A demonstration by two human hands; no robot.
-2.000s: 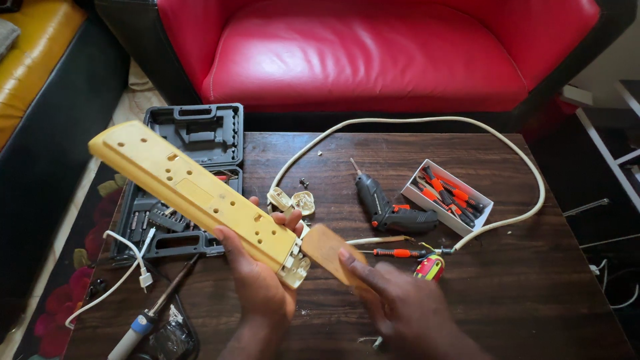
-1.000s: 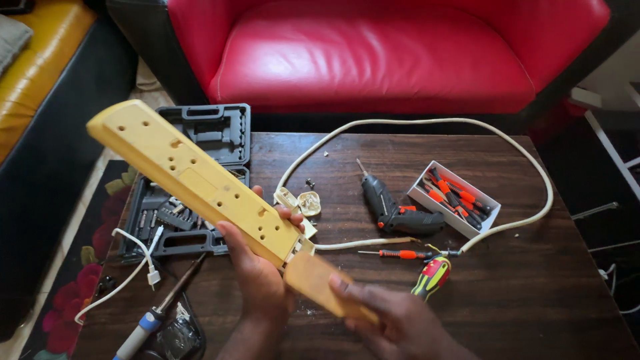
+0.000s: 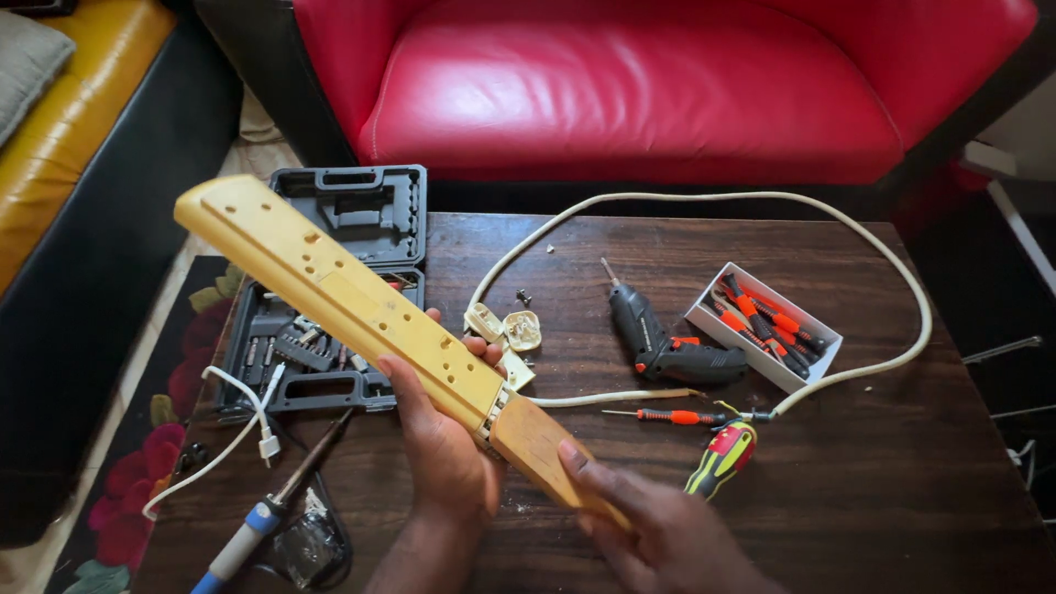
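Observation:
My left hand (image 3: 450, 450) grips the lower part of a long yellowed plastic housing (image 3: 355, 301), which looks like a power strip's, tilted with its far end up and left. Its back, dotted with screw holes, faces me. My right hand (image 3: 652, 516) holds a darker yellow-brown plastic piece (image 3: 536, 445), thumb on top, against the housing's near end. Whitish inner parts show in the joint. Behind my left fingers lie cream plug parts (image 3: 522, 330). To the right are a black cordless screwdriver (image 3: 648, 338) and a white cable (image 3: 767, 196).
A white box (image 3: 701, 305) of orange-black screwdrivers stands right, near a slim screwdriver (image 3: 681, 417) and a yellow-red one (image 3: 726, 454). At left are an open tool case (image 3: 326, 392), a soldering iron (image 3: 247, 536) and a short white USB cable (image 3: 206, 470). A red sofa (image 3: 627, 91) stands behind.
My right hand and the darker piece have shifted slightly, and more of that piece lies in line with the housing than two seconds ago. Both hands keep their hold.

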